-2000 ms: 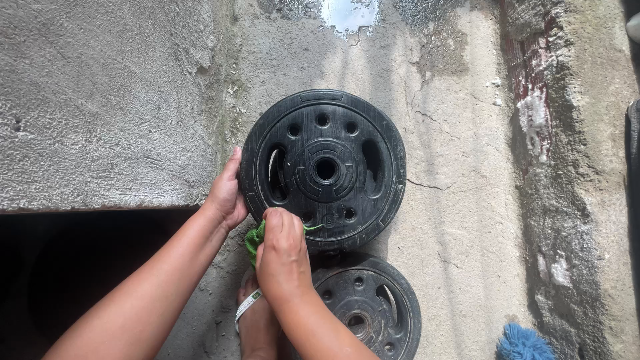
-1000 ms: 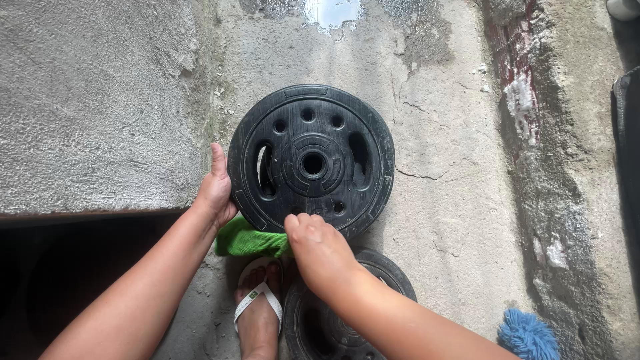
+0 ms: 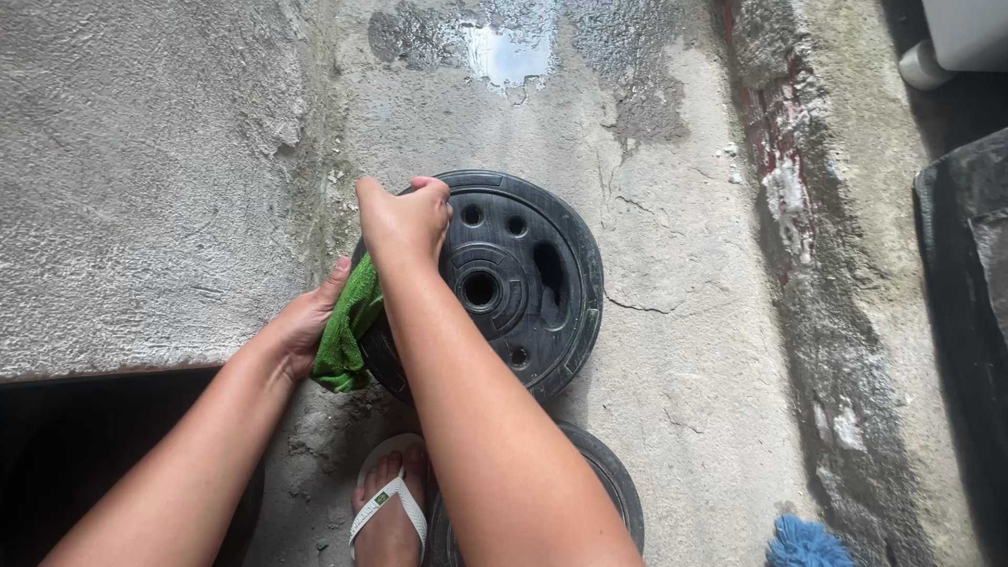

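A round black weight plate (image 3: 571, 331) lies face up on the concrete, with a center hole, smaller round holes and a long slot. My right hand (image 3: 405, 216) is closed on a green cloth (image 3: 349, 331) at the plate's upper left rim; the cloth hangs down along the left edge. My left hand (image 3: 311, 323) is beside the plate's left side, fingers behind the cloth, thumb pointing up; whether it grips the plate's edge is hidden. My right forearm covers part of the plate. A second black weight plate (image 3: 602, 465) lies below, mostly hidden by that forearm.
My foot in a white flip-flop (image 3: 413, 508) stands left of the lower plate. A raised concrete block (image 3: 150, 189) is at the left, over a dark opening. A puddle (image 3: 508, 55) lies ahead. At the right are a rough ledge (image 3: 835, 315) and a blue fluffy item (image 3: 807, 543).
My right hand has moved from the plate's lower edge up to its upper left rim, and the green cloth has moved with it. My left hand stays at the left side.
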